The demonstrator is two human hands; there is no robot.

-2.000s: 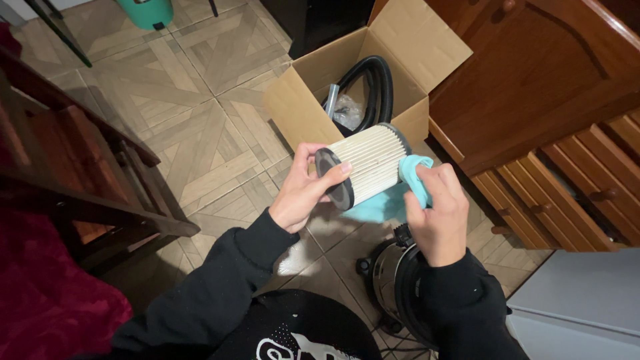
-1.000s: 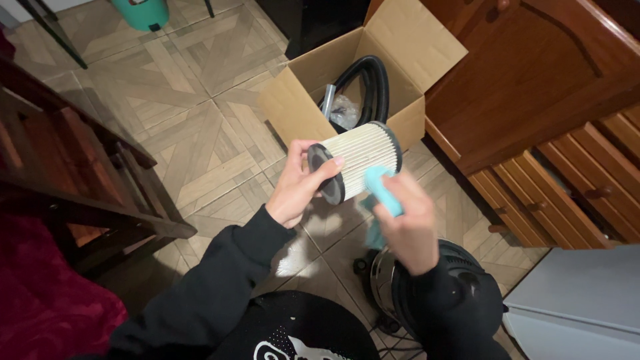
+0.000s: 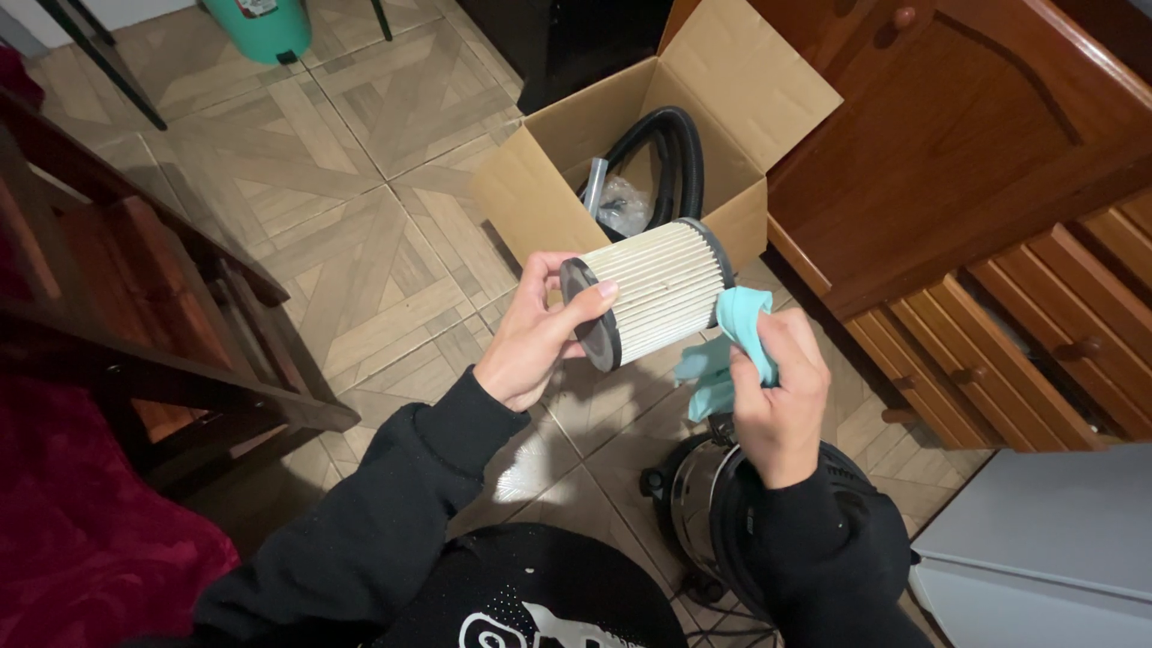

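A pleated cartridge filter with dark end caps lies on its side in the air, slightly tilted. My left hand grips its left end cap, the thumb resting on the cap's rim and the pleats. Pinched in my right hand is a turquoise cloth, which meets the filter's right rim and hangs down below it. Under my right forearm stands a canister vacuum cleaner with a shiny metal body and a black top, partly hidden by the sleeve.
Behind the filter, an open cardboard box holds a black hose, a clear plastic bag and a tube. A wooden cabinet with drawers stands right, a wooden chair left. A green bin is at the top left.
My right hand with the cloth has moved from over the pleats up to the filter's right rim since one second ago. My left hand keeps its hold on the left end cap.
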